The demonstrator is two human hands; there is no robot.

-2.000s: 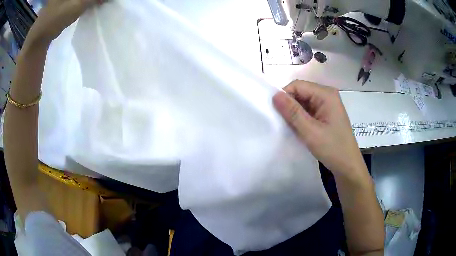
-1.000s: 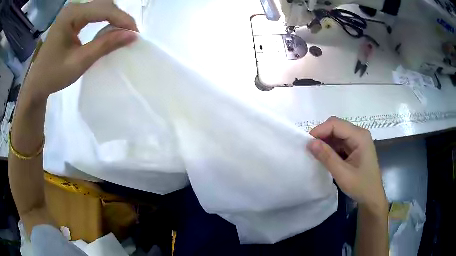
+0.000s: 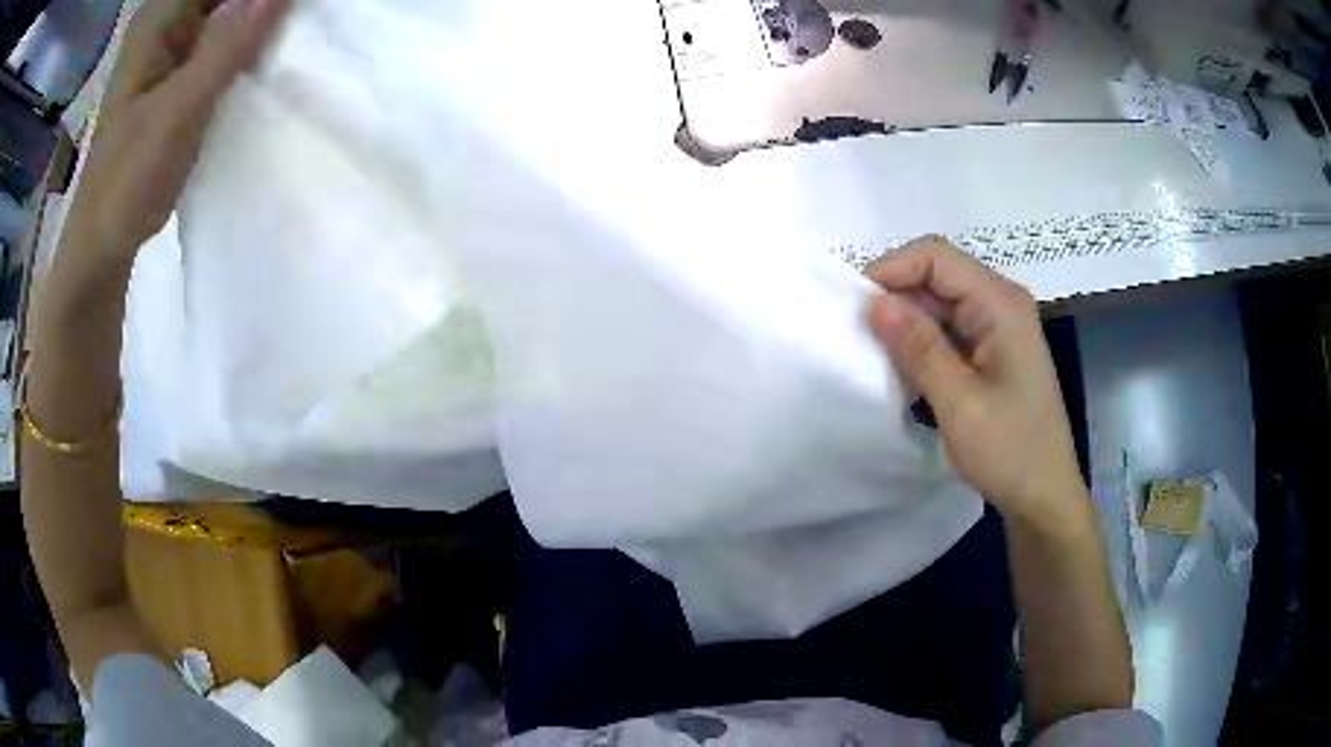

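Note:
A white fabric piece point(image 3: 613, 365) covers the left of the table and hangs over its front edge and my dark-covered lap. My right hand point(image 3: 956, 350) pinches the upper right corner of the cloth between thumb and fingers. My left hand point(image 3: 197, 73) is at the upper left, partly cut off by the top edge of the picture, at the cloth's far left part. Its fingertips are blurred, and whether they pinch the cloth is hard to see. The needle plate point(image 3: 796, 29) shows at the top; the needle and machine head are out of view.
Snips point(image 3: 1013, 51) with dark blades lie at the top right, near paper labels point(image 3: 1190, 110). A printed ruler tape point(image 3: 1109, 231) runs along the table's front edge. A brown carton point(image 3: 212, 591) with white scraps point(image 3: 321, 703) is at lower left. A tan tag point(image 3: 1175, 506) with white strips lies at lower right.
The view has tilted down, so the machine parts sit higher in the picture. My left hand has moved up and left. My right hand still pinches the cloth's corner.

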